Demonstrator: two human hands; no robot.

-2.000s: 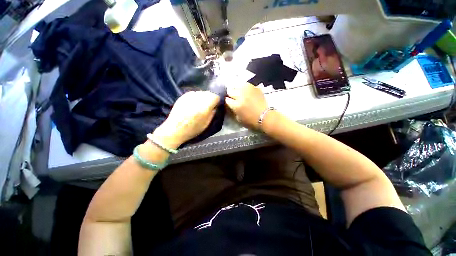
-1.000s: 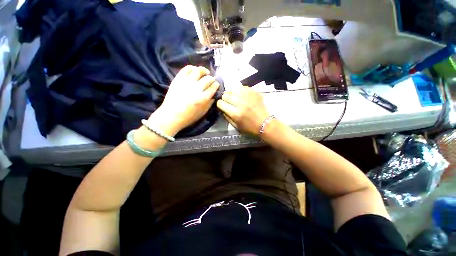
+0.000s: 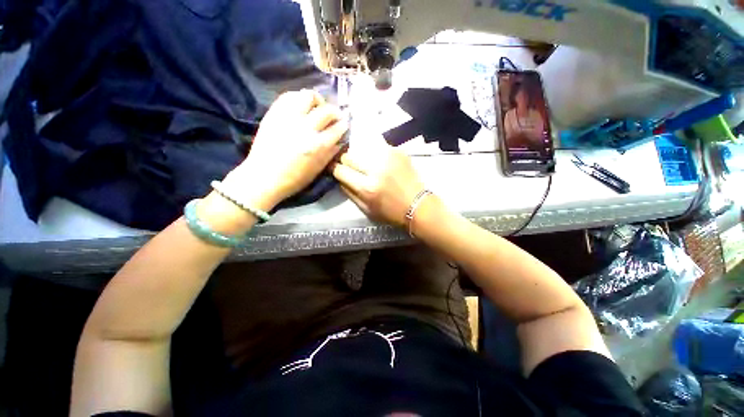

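Note:
The dark navy garment [image 3: 155, 98] lies heaped on the table left of the needle. My left hand [image 3: 300, 142] pinches the garment's right edge just in front of the presser foot area [image 3: 349, 75]. My right hand [image 3: 377, 181] is close beside it, its fingertips at the same edge; the cloth between the fingers is mostly hidden. The white sewing machine [image 3: 481, 28] with "JACK" lettering stands above. Small black cut pieces [image 3: 436, 116] lie right of the needle.
A lit smartphone [image 3: 524, 122] with a black cable lies right of the cut pieces. A slim dark tool [image 3: 602, 173] and a blue tray [image 3: 675, 160] are further right. A shiny plastic bag [image 3: 640, 277] is below the table at right.
The view has shifted, so the table things sit further left. Both hands stay close together at the cloth edge near the needle, the left hand's fingers now more bunched.

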